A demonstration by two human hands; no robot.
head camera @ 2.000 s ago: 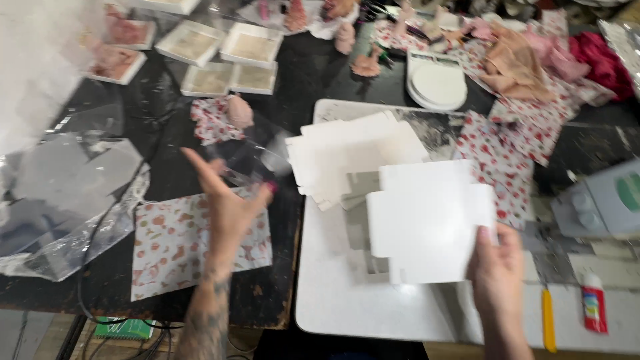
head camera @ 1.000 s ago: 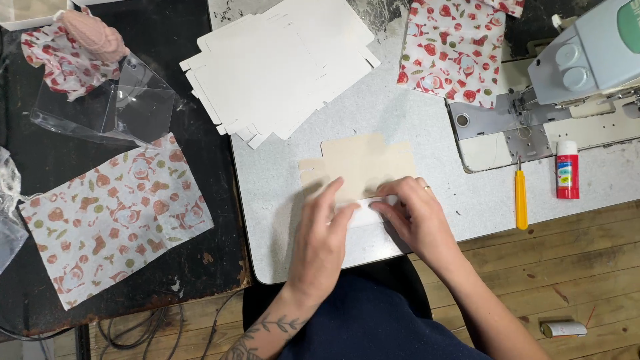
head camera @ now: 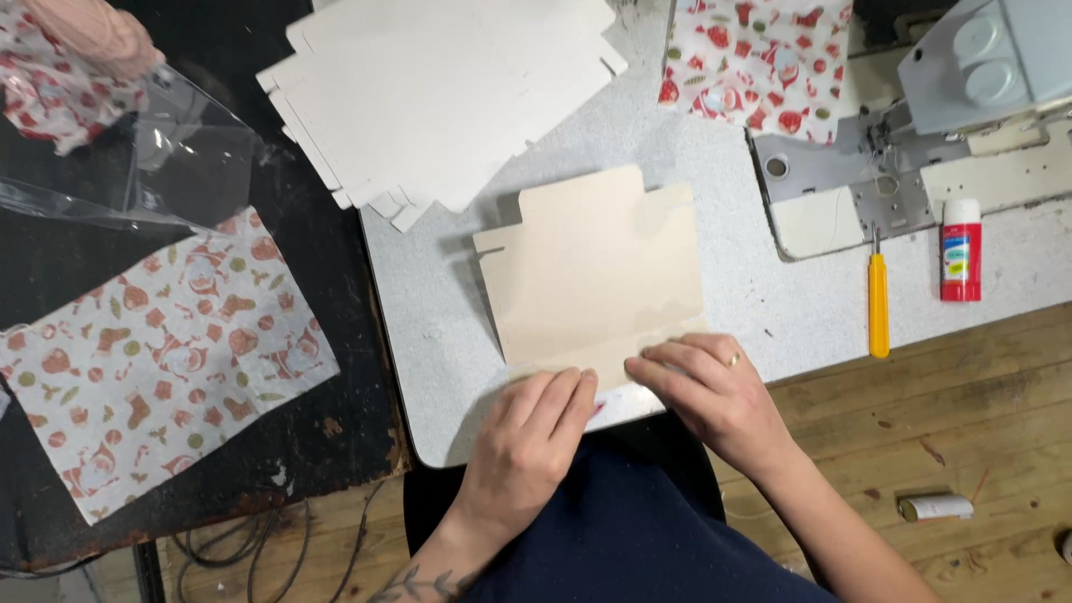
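A die-cut cardboard box blank point(head camera: 599, 268), beige side up, lies on the white tabletop in front of me, its near edge by my fingers. My left hand point(head camera: 536, 427) grips the left part of that near edge, fingers bent over it and thumb hidden. On the right part of the same edge, my right hand point(head camera: 708, 389), with a ring, holds the card between its fingers and a thumb that is mostly out of sight. Beyond it, a stack of white box blanks point(head camera: 444, 92) rests on the tabletop.
A sewing machine point(head camera: 988, 75) stands at the right, with a yellow-handled seam ripper point(head camera: 878, 306) and a glue stick point(head camera: 961, 251) near the edge. Printed fabric point(head camera: 758, 63) lies at the back. On the black table are another printed sheet point(head camera: 180, 360) and clear plastic packaging point(head camera: 193, 142).
Two seconds ago my right hand held a white blank and my left was apart over the black table. Both hands are now at the near edge of the beige-side-up blank.
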